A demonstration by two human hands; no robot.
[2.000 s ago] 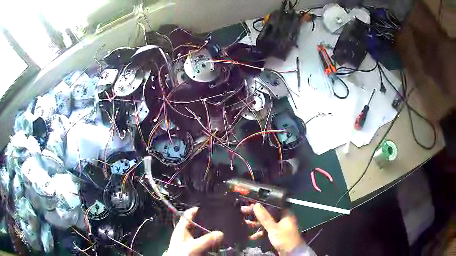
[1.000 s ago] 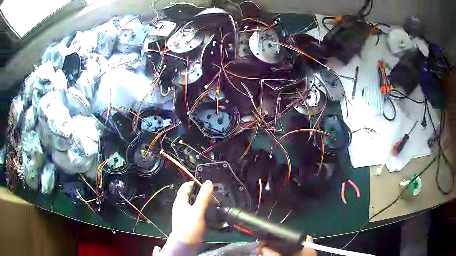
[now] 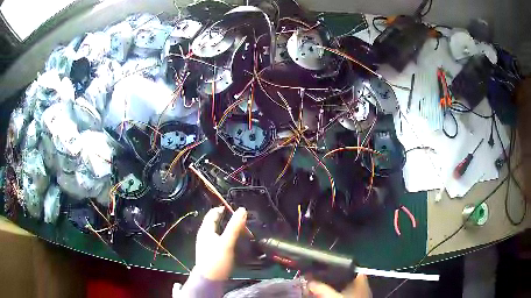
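Note:
My left hand (image 3: 216, 241) is at the bottom centre, holding a black housing (image 3: 256, 212) with thin lead wires (image 3: 211, 185) running up and left from my fingers. My right hand (image 3: 340, 288), partly cut off by the lower edge, holds the dark glue gun (image 3: 308, 256) by its underside. The gun's nose points left, close to the housing near my left fingers. A white glue stick (image 3: 402, 274) sticks out of the gun's rear to the right. The exact contact between nozzle and housing is too dark to tell.
Several wired round housings (image 3: 249, 135) cover the green mat (image 3: 378, 233). Bagged parts (image 3: 87, 128) are heaped at left. Pink pliers (image 3: 404, 219) lie right of centre. A screwdriver (image 3: 464, 166) and orange-handled tool (image 3: 445, 90) lie on white paper (image 3: 419, 134). A solder spool (image 3: 476, 215) and cords stand at right.
The view has shifted, so the bench sits further right than two seconds ago. The gun's nose has come down to the housing's left side. Over the last second, the gun's rear has risen slightly.

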